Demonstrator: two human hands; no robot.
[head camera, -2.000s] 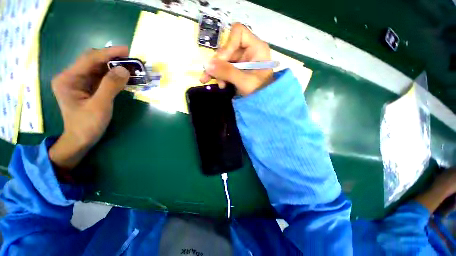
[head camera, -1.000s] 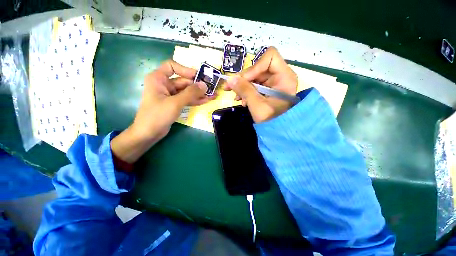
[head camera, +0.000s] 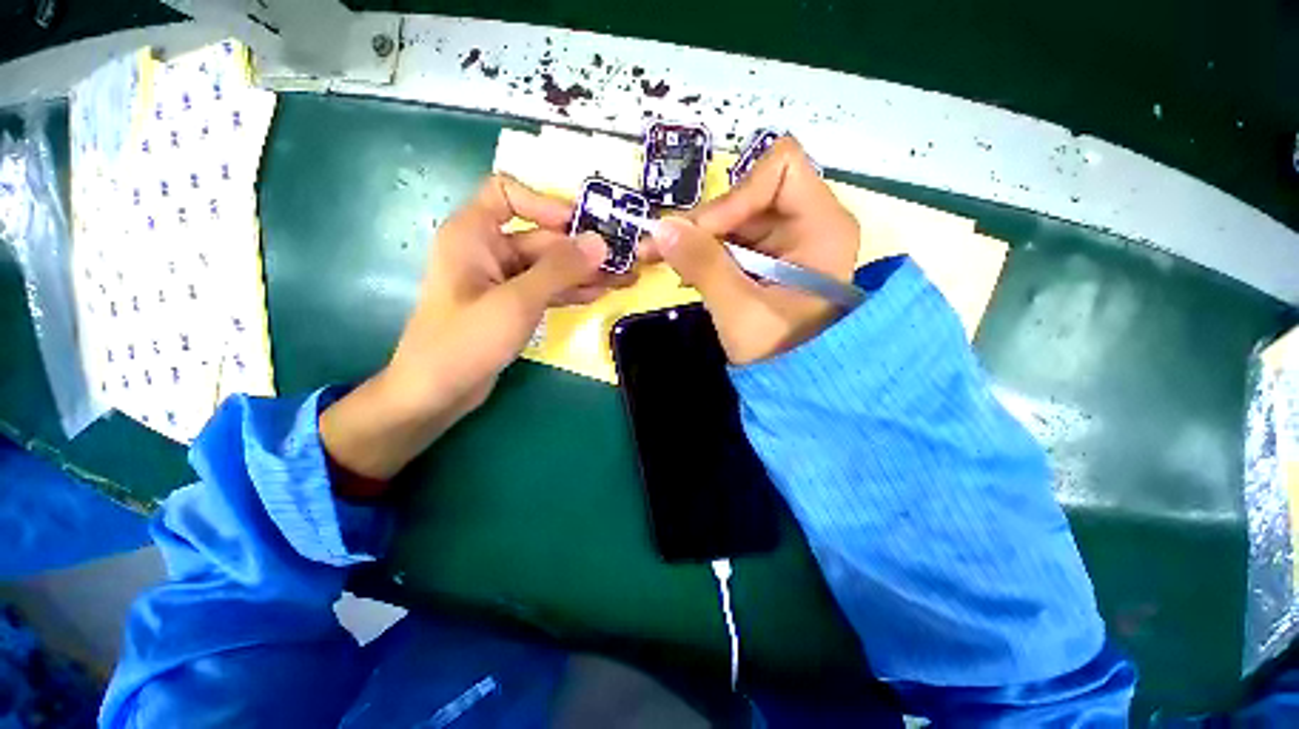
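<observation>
My left hand (head camera: 477, 292) holds a small watch housing (head camera: 610, 225) between thumb and fingers, its dark inside with pale rim facing up. My right hand (head camera: 769, 257) grips grey tweezers (head camera: 792, 274), with the tip over the housing. A small white piece shows at the tip; its exact contact is too small to tell. A second housing (head camera: 675, 163) lies just beyond on the pale yellow adhesive sheets (head camera: 926, 264). A third housing (head camera: 758, 148) is partly hidden behind my right fingers.
A black smartphone (head camera: 695, 434) lies in front of me with a white cable (head camera: 729, 612). Blue-printed sheets (head camera: 171, 257) and a clear bag (head camera: 36, 285) lie at left. Another plastic bag (head camera: 1272, 499) is at the right edge. A worn white rail (head camera: 912, 121) runs beyond.
Since the first frame, my left hand has brought its housing in to meet the tweezers, and the view has shifted. Over the last second, the hands and housing moved only slightly.
</observation>
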